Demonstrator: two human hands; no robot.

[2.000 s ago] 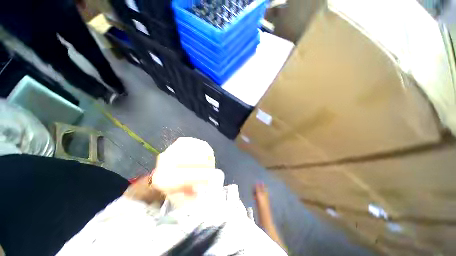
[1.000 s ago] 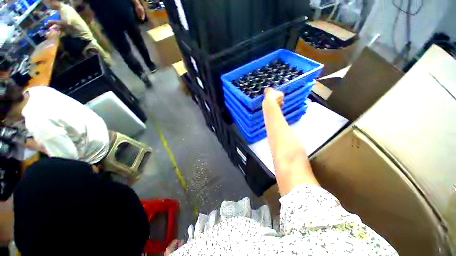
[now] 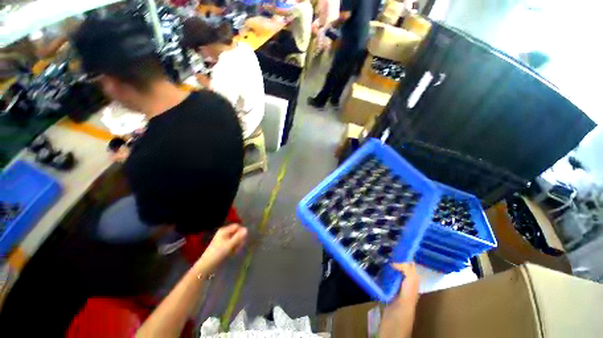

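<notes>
A blue parts tray [image 3: 369, 214] with rows of small black-and-silver motors is held up and tilted in front of the tray stack. My right hand [image 3: 404, 290] grips its near corner, with the fingers partly hidden by the rim. My left hand [image 3: 230, 239] is to the left, away from the tray, with its fingers curled closed and nothing seen in it. The stack of blue trays [image 3: 456, 247] stands on a white board [image 3: 449, 278] behind the held tray, and its top tray also holds motors.
A seated person in black [image 3: 192, 155] is close on the left at the bench [image 3: 86, 148]. Another blue tray [image 3: 30, 198] lies there. Black crates [image 3: 476, 112] and a brown carton [image 3: 476, 307] stand right. Red stool [image 3: 109, 320] at lower left.
The top tray has been taken hold of by my right hand and lifted off the stack to the left. My left hand has come into clear view. The view has turned toward the bench.
</notes>
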